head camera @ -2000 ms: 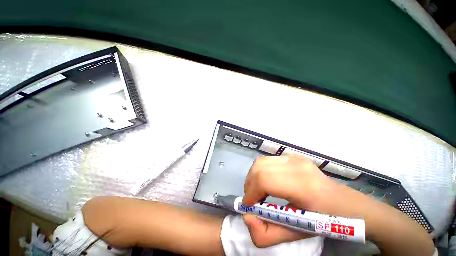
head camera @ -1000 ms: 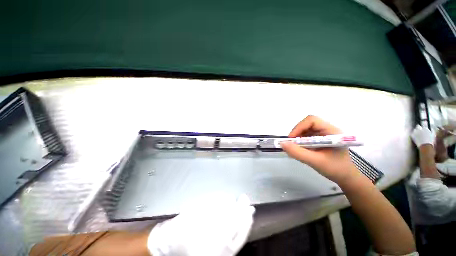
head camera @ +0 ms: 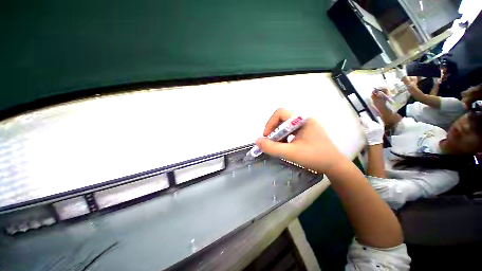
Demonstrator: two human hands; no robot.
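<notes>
The metal housing (head camera: 158,211) lies on the bench from the lower left to the centre, its grey inside facing up. Its far wall has rectangular openings with white behind, and small shiny pegs stand on its floor. My right hand (head camera: 301,140) is bare and grips the paint marker (head camera: 275,136). The marker's tip points down-left at the inside of the far wall, near the housing's right end; exact contact is unclear. My left hand is not in view. Dark strands lie over the housing at the lower left.
The pale bench (head camera: 132,127) runs beyond the housing, with the green conveyor belt (head camera: 158,42) behind it. Another dark housing (head camera: 351,95) is at a seated person's gloved hand on the right. A dark box-like housing (head camera: 357,32) stands on the belt. More people sit further along.
The view has swung right and closer to the housing. The spare housing at left, the second marker and my gloved left hand have left view. My right hand's marker now tilts down towards the far wall.
</notes>
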